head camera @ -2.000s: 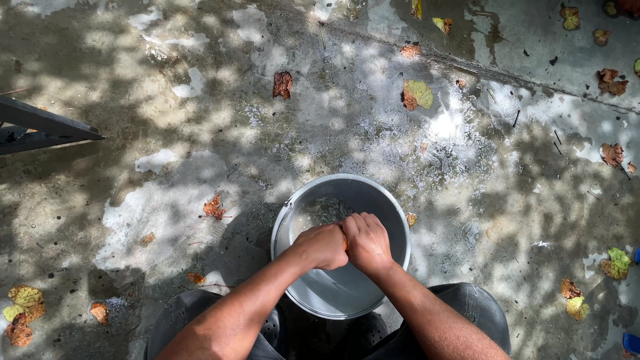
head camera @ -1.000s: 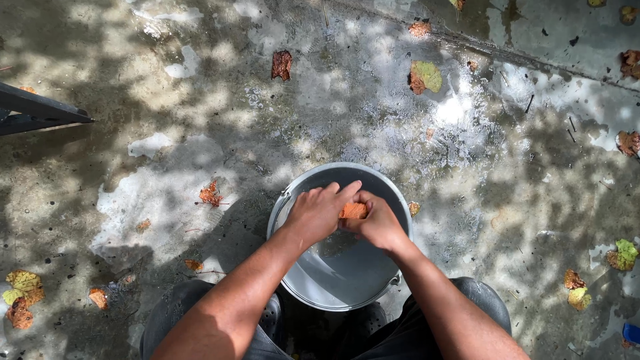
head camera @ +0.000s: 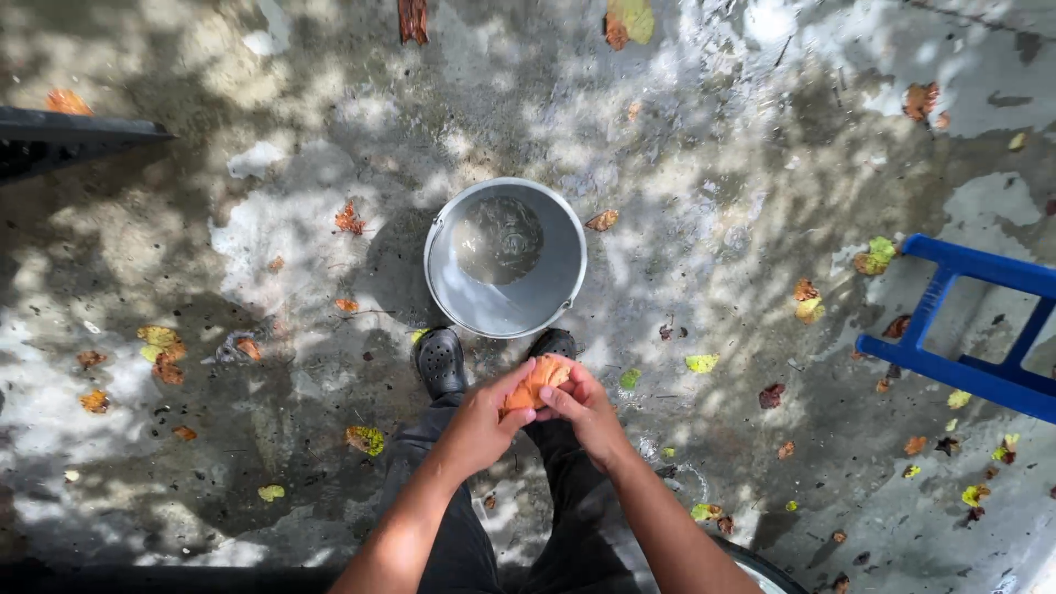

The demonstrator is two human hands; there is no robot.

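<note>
A crumpled orange cloth [head camera: 535, 386] is held between my two hands, above my feet and just below the bucket in view. My left hand [head camera: 485, 417] grips its left side, and my right hand [head camera: 584, 406] has its right side, with the thumb on top. A grey bucket [head camera: 536, 305] with a wire handle stands upright on the concrete in front of my shoes. Rippled water [head camera: 500, 239] lies in its bottom. Neither hand touches the bucket.
Dark clogs [head camera: 440, 363] are on my feet. A blue frame [head camera: 924, 318] lies at the right. A dark pointed metal piece [head camera: 74, 132] juts in from the left. Fallen leaves [head camera: 162, 351] dot the wet concrete floor. A curved rim [head camera: 763, 565] shows at the bottom right.
Both hands, earlier over the bucket squeezing the orange cloth, have come back toward my body with it. More of the cloth now shows. The view has shifted, bringing my shoes and the blue frame into sight.
</note>
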